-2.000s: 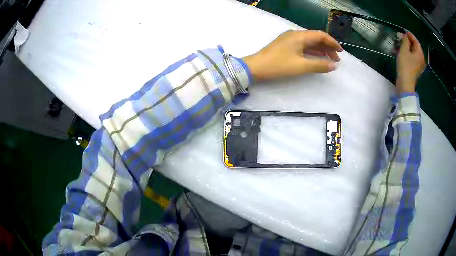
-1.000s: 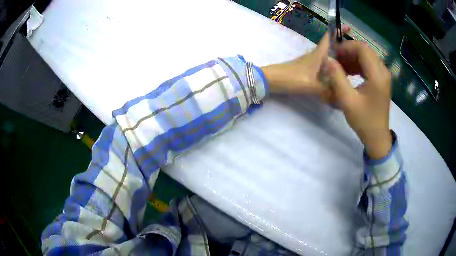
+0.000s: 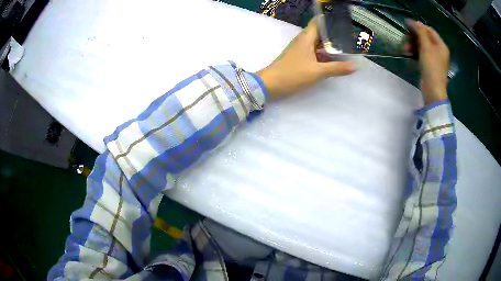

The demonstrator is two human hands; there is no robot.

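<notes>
A phone-sized middle frame (image 3: 338, 30) is held up at the top of the picture, over the far edge of the white foam sheet (image 3: 285, 159). It is blurred, with a dark solid section at its left end and a thin lower rim running right. My left hand (image 3: 302, 65) is closed around its left end, thumb apart below the rim. My right hand (image 3: 434, 57) holds its right end with the fingertips, which are blurred. The frame's upper side is partly cut off by the picture's edge.
Beyond the sheet runs the shiny dark green conveyor belt (image 3: 467, 82). Another dark part with gold-coloured patches (image 3: 273, 7) lies on it at the top edge. A torn white scrap (image 3: 15, 54) is at the sheet's far left corner.
The frame on the sheet two seconds ago is gone from there. One second ago a frame was edge-on between my hands; now its face shows, and my right hand has moved right.
</notes>
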